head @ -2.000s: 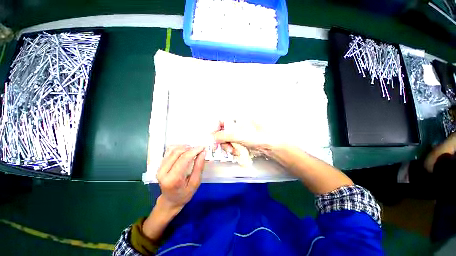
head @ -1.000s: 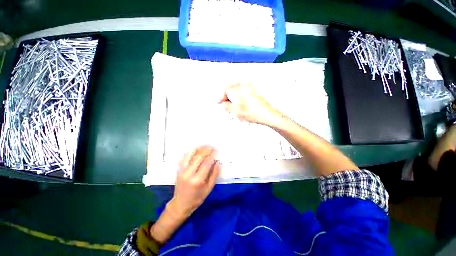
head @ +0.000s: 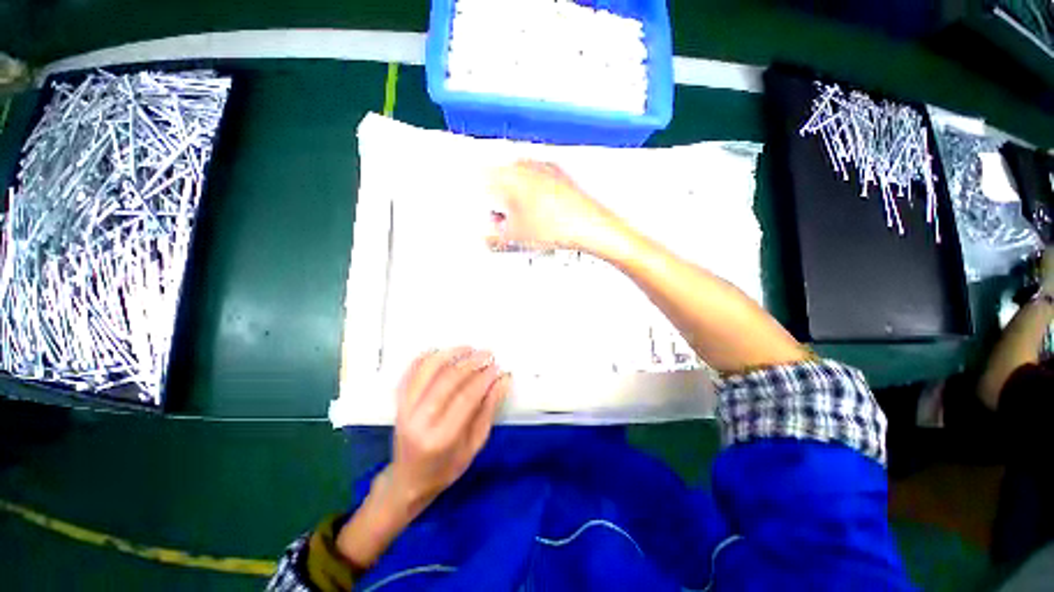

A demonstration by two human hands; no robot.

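Note:
A white sheet (head: 445,278) lies in front of me, strongly overexposed, with thin dark marks near its left side and lower right. My right hand (head: 534,208) is over the upper middle of the sheet, fingers curled; what its fingertips hold cannot be made out. My left hand (head: 448,405) rests on the sheet's near edge, left of the middle, fingers bent and close together; its fingertips are washed out. A blue bin (head: 543,116) full of small white parts (head: 543,52) stands just beyond the sheet.
A black tray at far left holds a heap of silver rods (head: 110,220). A black tray (head: 878,278) at right holds a smaller pile of rods (head: 873,139). Clear bags of parts (head: 982,208) lie beyond it. Another person's arm (head: 1017,347) shows at the right edge.
My hands were together near the sheet's front edge. My right hand has moved away to the sheet's upper middle, slightly left of a second ago. My left hand has moved a little right.

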